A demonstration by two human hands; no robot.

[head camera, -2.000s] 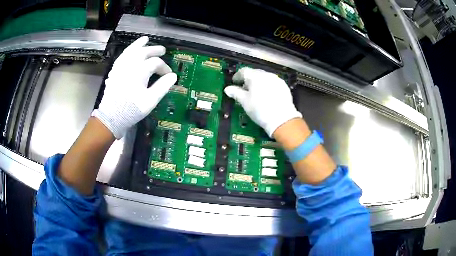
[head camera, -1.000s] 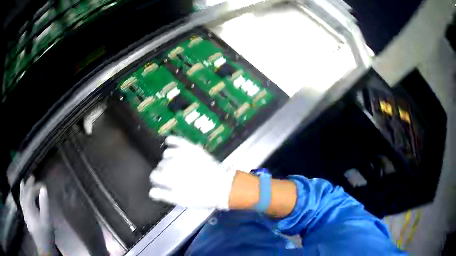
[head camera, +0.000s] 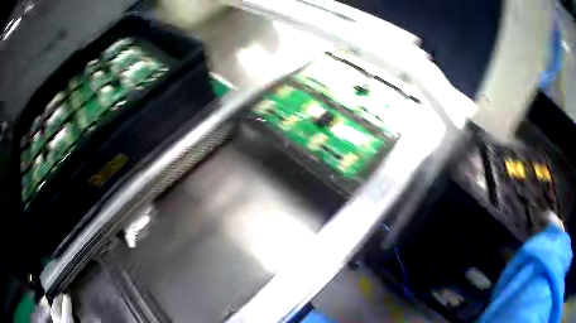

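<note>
The view is blurred. A black carrier fixture [head camera: 284,148] with green circuit boards [head camera: 295,108] lies on the conveyor, upper centre; glare washes out its far part. My right hand [head camera: 553,220], a small pale shape beyond the blue sleeve, is at the lower edge of another black fixture [head camera: 505,165] with orange-yellow patches, at the right. Its fingers are not clear, so its grip cannot be told. My left hand [head camera: 61,310], in a white glove, is cut off at the bottom left corner, far from both fixtures; its fingers are mostly hidden.
A black board tray [head camera: 145,117] filled with green boards stands behind the conveyor at the left. The silver near rail [head camera: 341,252] runs diagonally through the view. A large black floor bin [head camera: 429,246] with pale items sits below it at the right.
The view has swung right. The loaded fixture sits farther along the conveyor, away from my hands. My right hand has left the conveyor for the fixture at the right.
</note>
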